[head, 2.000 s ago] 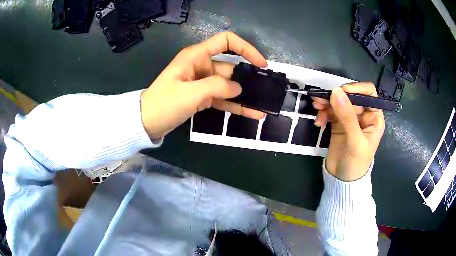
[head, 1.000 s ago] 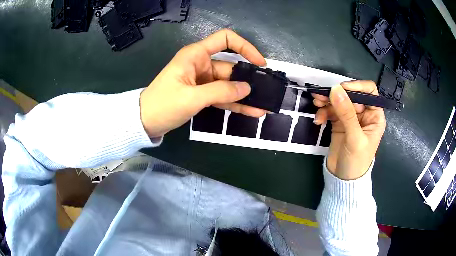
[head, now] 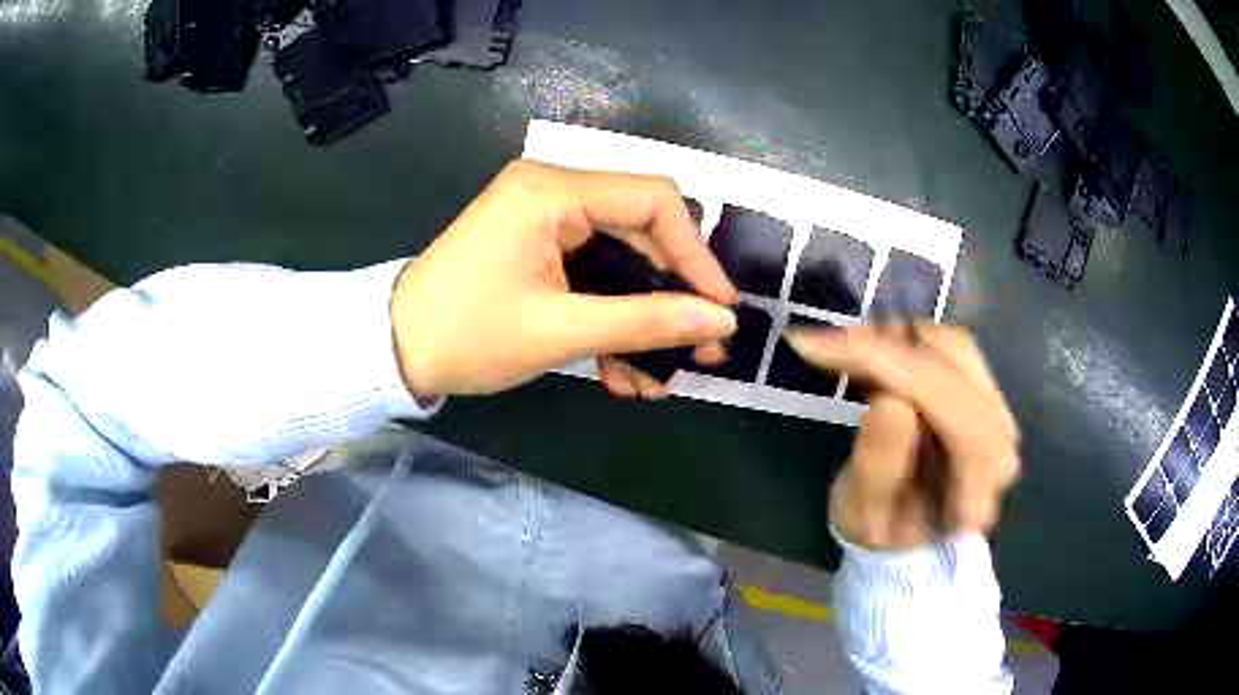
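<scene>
My left hand holds a black plastic housing between thumb and fingers. The housing is mostly hidden by the fingers. My right hand is blurred, to the right of my left hand, its index finger pointing left. The tweezers cannot be made out in it. The release liner sheet, white with rows of black pads, lies under both hands.
A pile of black housings lies at upper left and another pile at upper right. Spare sticker sheets lie at the right table edge. White scraps and a brown cardboard box show at lower left.
My left hand has turned and lowered the housing, now mostly covered by fingers. My right hand has moved down and slightly left. The tweezers, clear before, no longer show.
</scene>
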